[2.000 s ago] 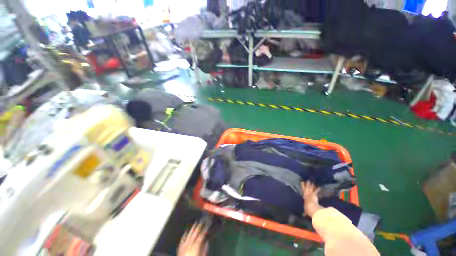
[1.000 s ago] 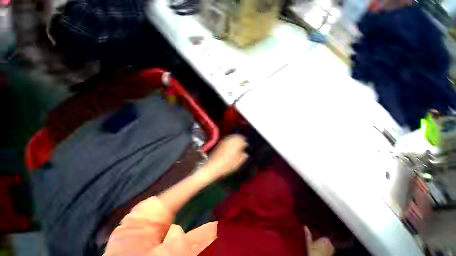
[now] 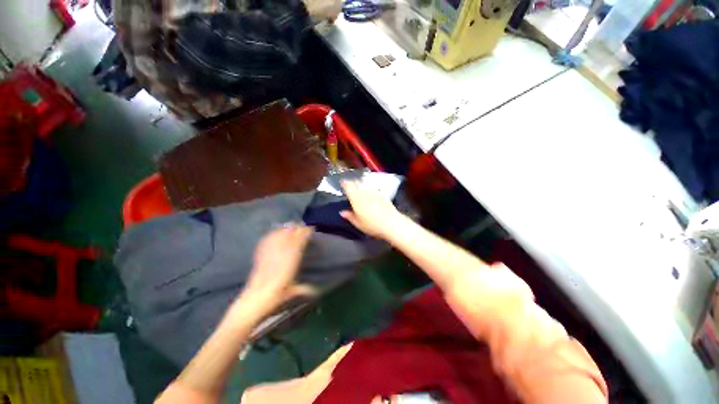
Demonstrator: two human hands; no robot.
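A grey fabric piece point(image 3: 169, 260) lies spread over an orange-red crate point(image 3: 146, 201) at the left and hangs over its near side. A navy piece point(image 3: 335, 219) and a whitish-grey edge point(image 3: 382, 183) lie at its right end. My left hand point(image 3: 277, 264), slightly blurred, is on the middle of the grey fabric with its thumb spread away from the fingers. My right hand point(image 3: 369, 209) is at the navy piece and the whitish edge, its fingertips touching them; whether it pinches the cloth is unclear.
A brown board point(image 3: 244, 158) lies across the crate behind the fabric. A white sewing table point(image 3: 552, 181) runs along the right, with a cream machine point(image 3: 469, 31) and dark navy cloth point(image 3: 678, 102). Plaid cloth point(image 3: 213, 55) is at the back; a red stool point(image 3: 59, 276) stands far left.
The view has swung from the crate right of the machine to the crate at the left. My left hand has moved from beside the crate onto the grey fabric; my right hand has come up from my lap.
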